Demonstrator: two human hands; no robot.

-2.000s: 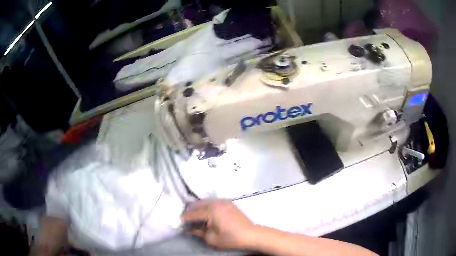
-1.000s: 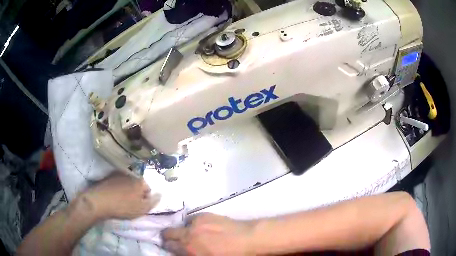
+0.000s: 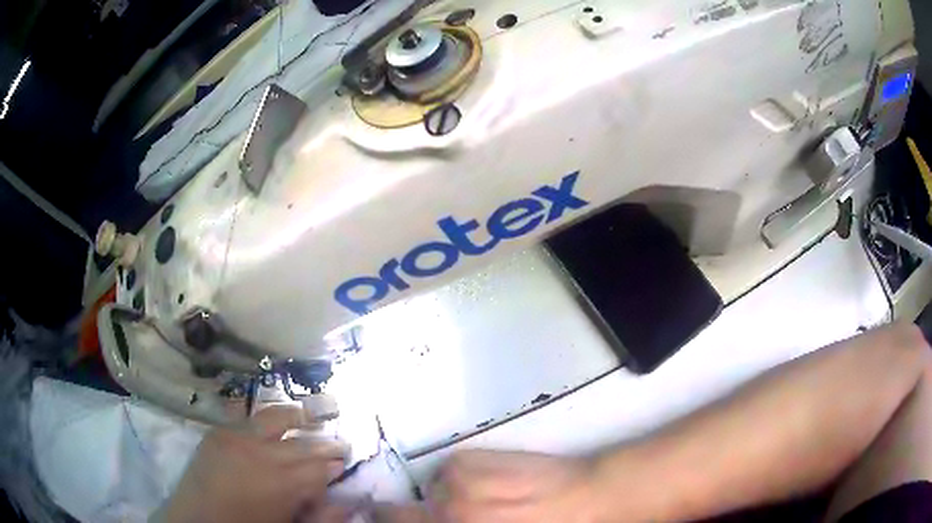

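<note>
The white quilted lining [image 3: 92,439] lies at the lower left and runs under my hands to the needle area. My left hand [image 3: 261,470] lies on it just in front of the presser foot [image 3: 307,380], fingers forward and partly blurred. My right hand [image 3: 506,488] is at the bottom edge, right of my left hand, with its fingertips closed on the lining near a dark edge line. The cream sewing machine [image 3: 613,123] with blue "protex" lettering fills the upper view. Bright light washes out the needle area, so stitching details are hidden.
A black flat rectangle, perhaps a phone [image 3: 639,291], lies under the machine arm on the white bed [image 3: 491,337]. White quilted pieces [image 3: 220,112] lie behind the machine. A small blue-lit panel [image 3: 896,88] and a yellow tool [image 3: 920,163] are at the far right.
The view has moved closer to the machine. The lining no longer stands up left of the machine head but lies lower. My left hand has come nearer the presser foot; both hands are now close together.
</note>
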